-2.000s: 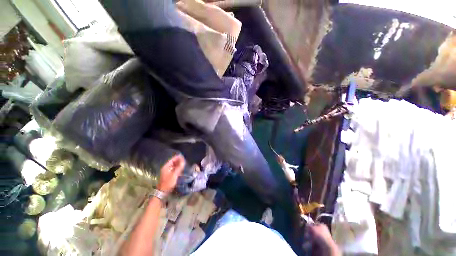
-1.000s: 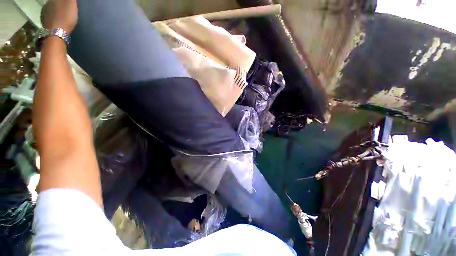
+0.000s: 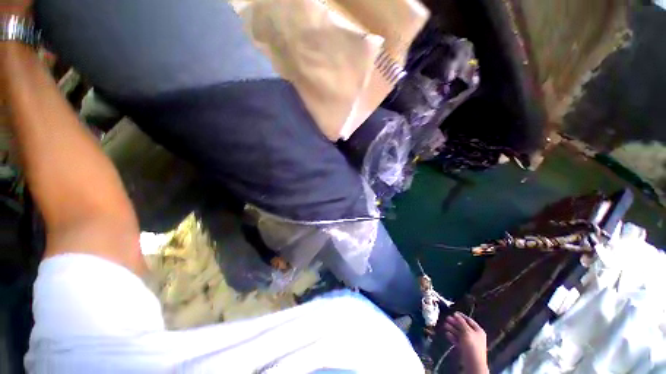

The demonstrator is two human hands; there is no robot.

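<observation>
A thick fabric roll point(image 3: 241, 139), grey-blue above and navy below, slants from the upper left down to the lower middle, with clear plastic point(image 3: 354, 237) and a thin cord around its lower part. My left arm reaches up along its left side. My left hand point(image 3: 16, 7) is at the top left corner, mostly cut off, and its grip is hidden. My right hand point(image 3: 467, 340) is low right of centre, small and blurred, beside the roll's lower end. Its fingers point up and it appears empty.
Beige cloth or paper point(image 3: 314, 66) lies behind the roll, beside dark plastic-wrapped bundles point(image 3: 438, 88). A cord-wrapped stick point(image 3: 537, 242) and a brown panel point(image 3: 511, 292) are at right. White pieces point(image 3: 606, 307) are heaped lower right, with cream scraps point(image 3: 186, 270) lower left.
My left hand has gone from low beside the pile up to the top left corner. The view has moved closer to the roll. My right hand, out of view one second ago, shows again.
</observation>
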